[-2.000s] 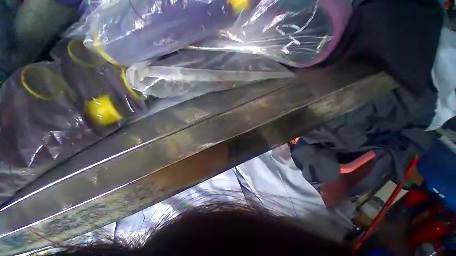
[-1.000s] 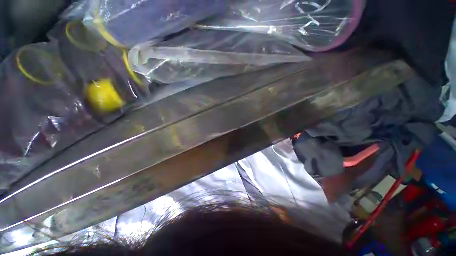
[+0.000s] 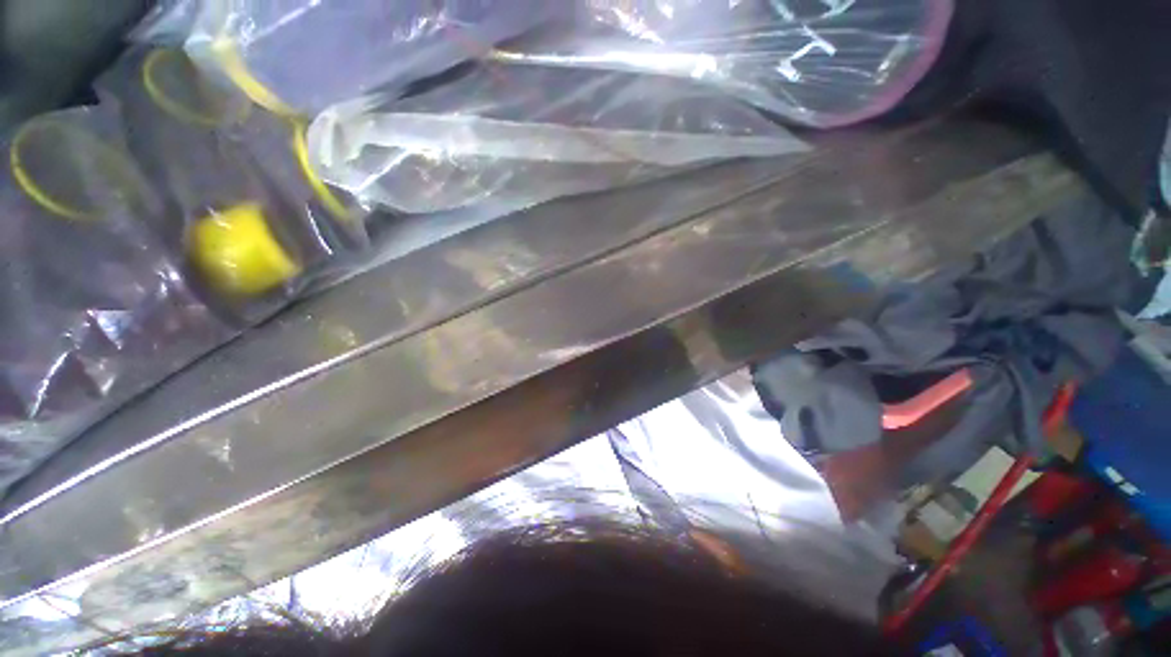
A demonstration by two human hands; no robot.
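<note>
Neither of my hands can be made out. A long brown-grey metal bar [image 3: 539, 321] runs slantwise from the lower left to the upper right. Shiny white cloth [image 3: 693, 443] lies below it, partly hidden by a dark, hair-edged shape at the bottom of the picture. Clear plastic bags [image 3: 514, 141] lie above the bar, one with purple contents and a pink ring. Another bag [image 3: 90, 276] at the left has dark contents, yellow rings and a yellow block [image 3: 242, 249].
Dark grey cloth [image 3: 950, 315] is heaped below the bar's right end, with a pink-orange piece [image 3: 927, 402] on it. A red rod [image 3: 982, 513], red items and a blue surface [image 3: 1130, 411] are at the lower right. Dark fabric hangs at the upper right.
The bags at the left have shifted up and left in the picture. The right end of the bar sits slightly higher and further right than at first.
</note>
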